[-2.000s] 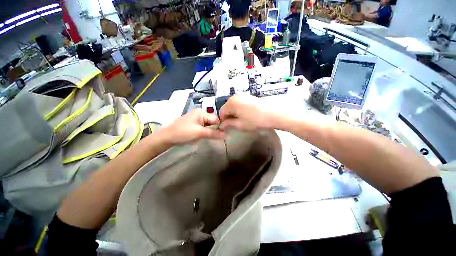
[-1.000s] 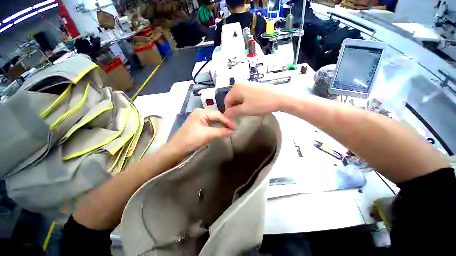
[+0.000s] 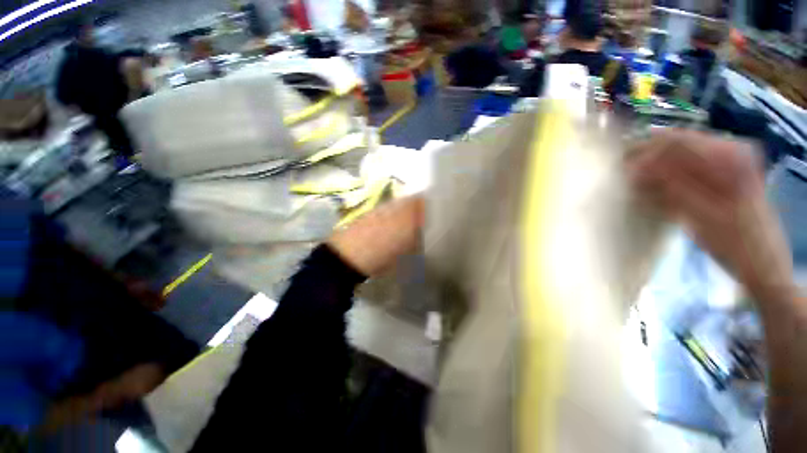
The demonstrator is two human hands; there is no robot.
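Observation:
The beige bag body (image 3: 478,265), with a bright yellow bound edge down its middle, is held upright in front of me and is motion-blurred. My left hand (image 3: 385,237) is at its left side; the fingers are hidden by the fabric, which the hand appears to hold. My right hand (image 3: 708,181) is blurred, with fingers closed at the bag's upper right edge. The bag hides most of the sewing machine; part of the white head (image 3: 566,87) shows above it.
A tall pile of beige bags (image 3: 221,133) stands at left. Another person's arm (image 3: 115,385) reaches in at lower left, near beige fabric (image 3: 199,380). A yellow-black slim tool (image 3: 702,358) lies on the table at right. People are behind the machine.
The view has swung left. The bag has been raised and turned, so its yellow edge faces me instead of its open inside. My hands have moved apart. Another person's arm has come into view.

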